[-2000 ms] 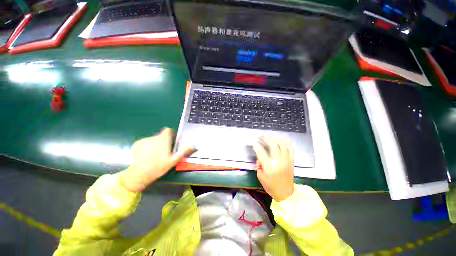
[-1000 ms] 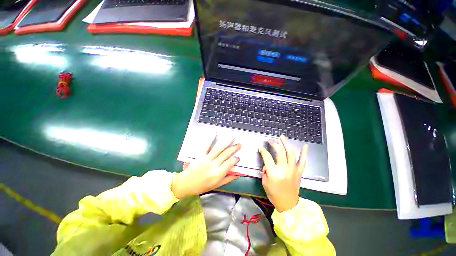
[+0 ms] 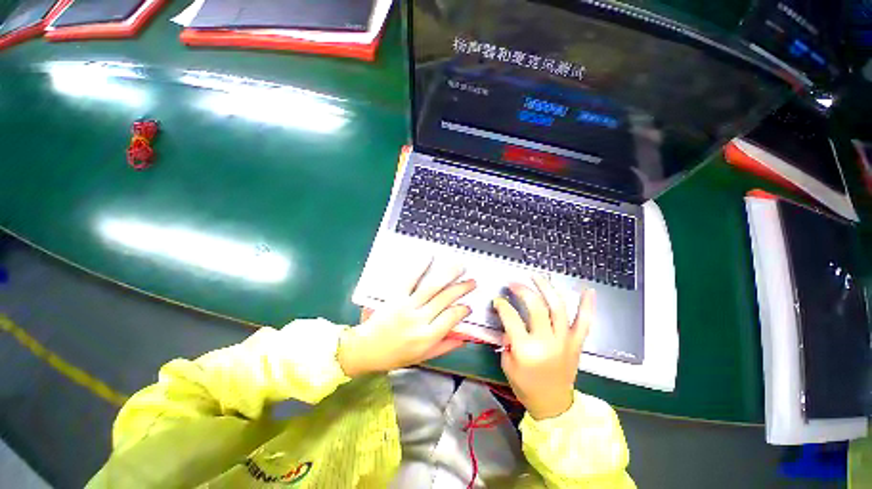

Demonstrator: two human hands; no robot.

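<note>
An open laptop (image 3: 612, 308) faces me at the centre, its keyboard (image 3: 516, 223) black. Its dark test screen (image 3: 545, 95) shows Chinese text, blue buttons and a red button. My left hand (image 3: 411, 325) lies with spread fingers on the left palm rest, holding nothing. My right hand (image 3: 543, 344) rests with fingers apart over the touchpad area, holding nothing that I can see; it hides part of the touchpad. A thin red headset cable (image 3: 472, 435) lies in my lap.
A closed laptop (image 3: 830, 306) lies on white sheet at the right. A coiled red item (image 3: 142, 144) lies at left on the green bench (image 3: 201, 196). More laptops on red pads (image 3: 277, 38) stand along the back. White sheet (image 3: 662, 315) shows beside the central laptop.
Since the oldest frame, my left hand has come from beside the laptop onto its palm rest. My right hand stays near the touchpad. The view has shifted, so the laptop appears farther right.
</note>
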